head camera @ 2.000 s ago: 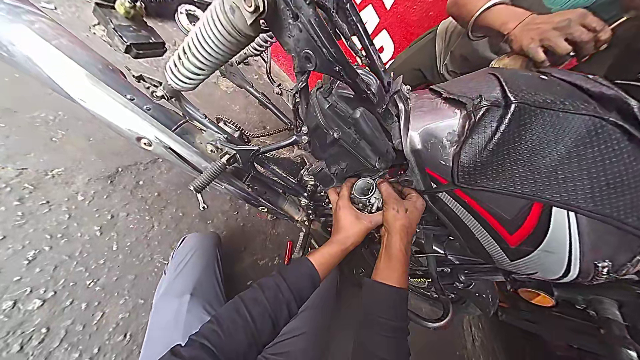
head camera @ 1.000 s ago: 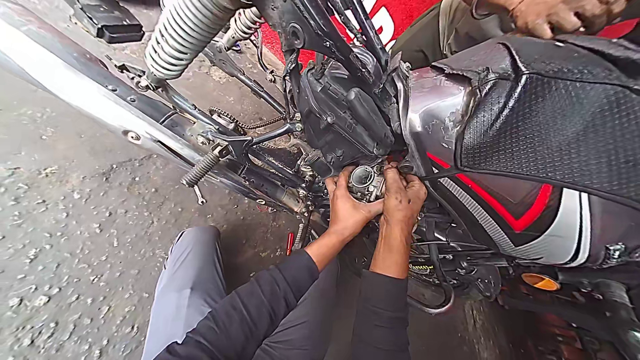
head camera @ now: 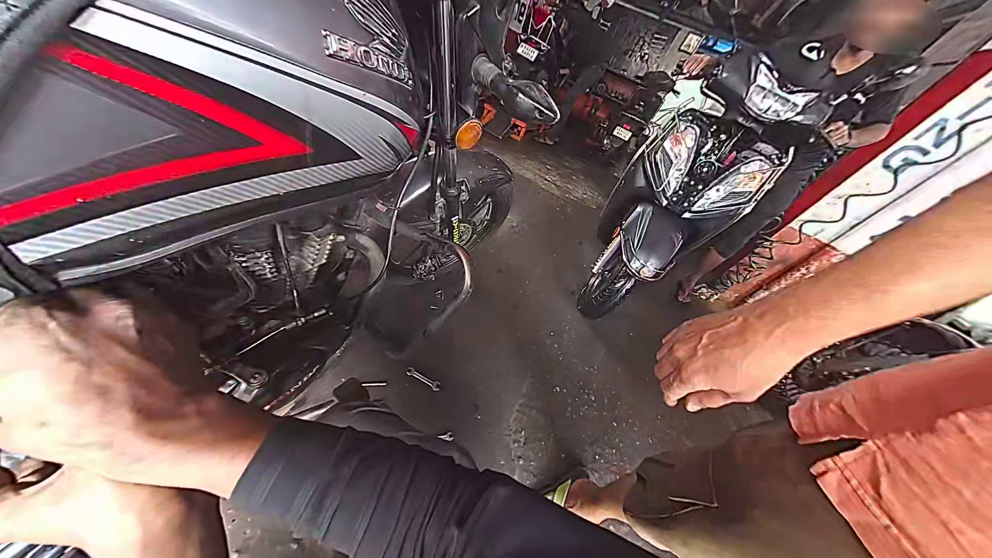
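At the left edge, blurred, my right hand [head camera: 116, 372] is raised beside the motorcycle's engine [head camera: 287, 271], under the grey tank with red and silver stripes [head camera: 232, 139]. Below it, my left hand [head camera: 85, 511] shows only in part, cut off by the frame. A rounded metal part [head camera: 25, 471] shows between the two hands, likely the carburetor; the fingers around it are hidden or blurred, so the hold cannot be told.
Wrenches, one being an open-end wrench [head camera: 423, 379], lie on the dark ground beside the engine. A co-worker's hand [head camera: 721, 356] hangs at the right. Farther back, a person stands behind a black scooter [head camera: 682, 186]. A curved crash bar [head camera: 465, 279] juts from the motorcycle.
The view has swung far to the right, toward the motorcycle's front. Earlier both my hands held the carburetor beside the frame; now they are at the left edge.
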